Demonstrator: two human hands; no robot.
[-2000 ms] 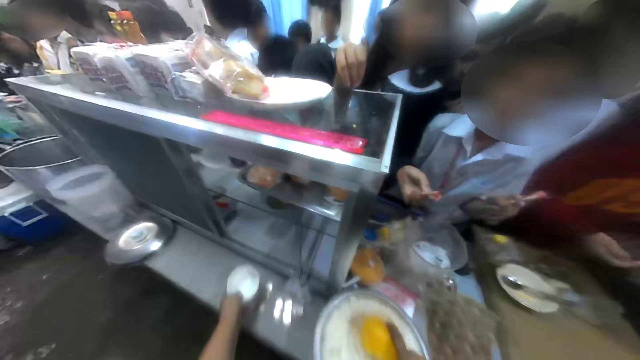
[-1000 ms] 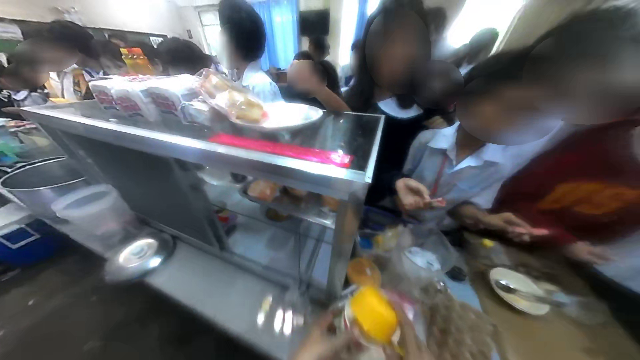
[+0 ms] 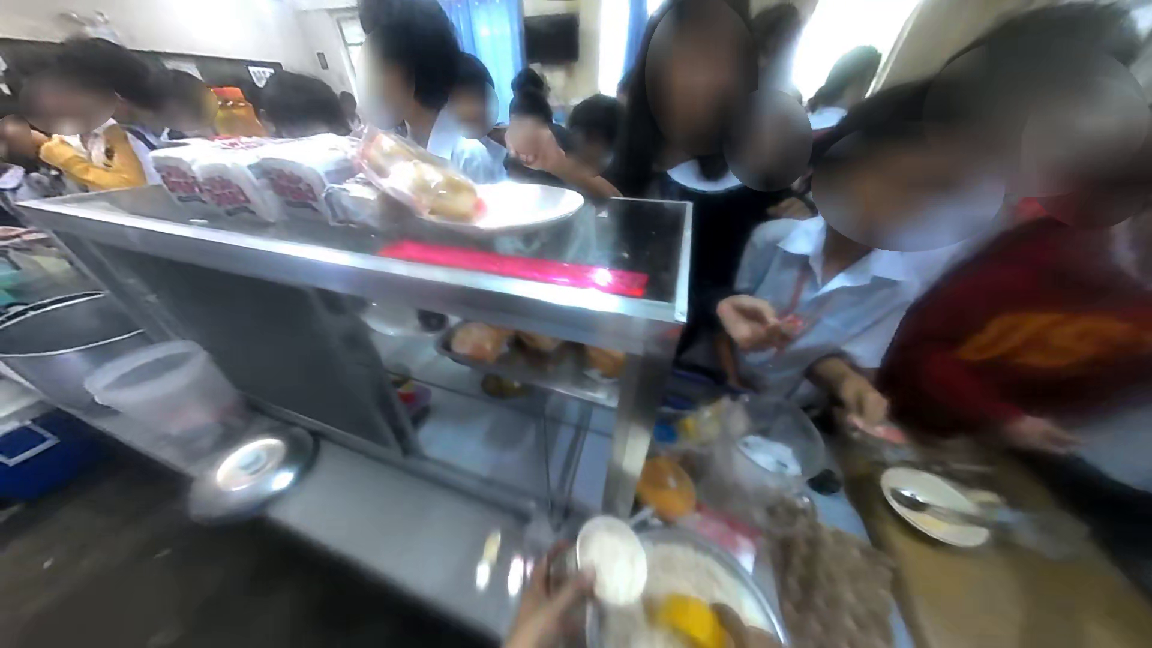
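At the bottom of the head view, my left hand (image 3: 551, 594) holds a small round cup (image 3: 612, 560) filled with what looks like white rice, tilted over the edge of a metal pot (image 3: 765, 594). White rice (image 3: 679, 567) lies in the pot. My right hand (image 3: 745, 630), partly cut off by the lower edge, is on a yellow scoop or cup (image 3: 688, 619) low in the pot. Blur hides the exact grip of its fingers.
A glass and metal display case (image 3: 639, 405) stands ahead, with wrapped packs (image 3: 292, 180) and a white plate (image 3: 531, 205) on top. A metal lid (image 3: 252, 472) lies left, by a clear plastic tub (image 3: 166, 387). Several people stand beyond; a plate with a spoon (image 3: 936, 507) is at right.
One second ago the yellow scoop was raised, with both hands close together around it. Now it is low in the pot, and the filled cup shows in my left hand.
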